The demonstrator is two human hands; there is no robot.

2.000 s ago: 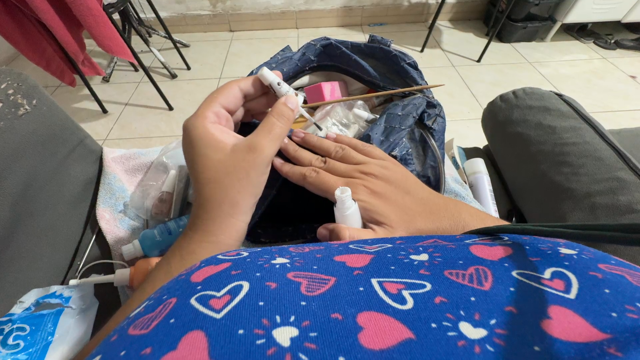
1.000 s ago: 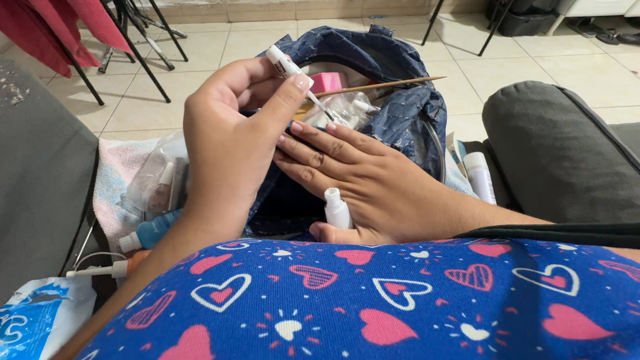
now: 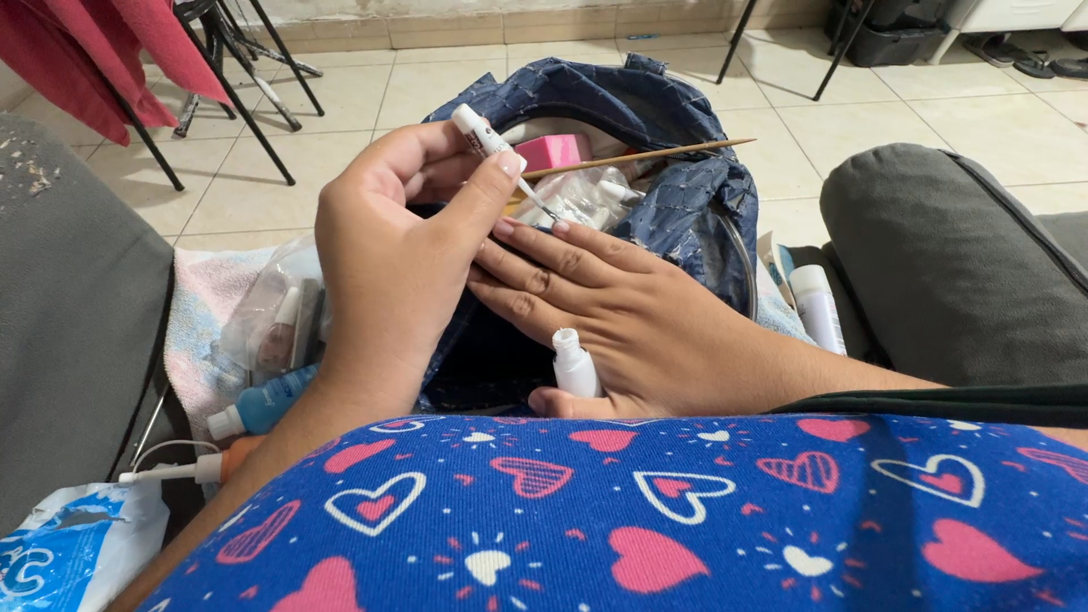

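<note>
My left hand (image 3: 399, 229) grips the white cap of a nail polish brush (image 3: 486, 140) between thumb and fingers. The thin brush slants down, its tip at the index fingernail of my right hand (image 3: 612, 306). That hand lies palm down with its fingers stretched to the left. An uncapped white nail polish bottle (image 3: 575, 367) stands upright, held between its thumb and palm. A thin wooden stick (image 3: 646, 157) lies across the open blue bag (image 3: 688, 93) beyond the fingers, beside a pink block (image 3: 552, 153) and clear plastic wrapping (image 3: 561, 194).
At the left, a blue bottle (image 3: 276, 401), a clear plastic bag (image 3: 272, 314) and an orange bottle with a nozzle (image 3: 208, 469) lie by a towel (image 3: 200, 314). A white bottle (image 3: 818, 310) and a grey cushion (image 3: 952, 263) are at the right.
The brush tip has shifted slightly right along the fingertips of my right hand, with my left hand holding its cap. The small white bottle stays held at my right thumb.
</note>
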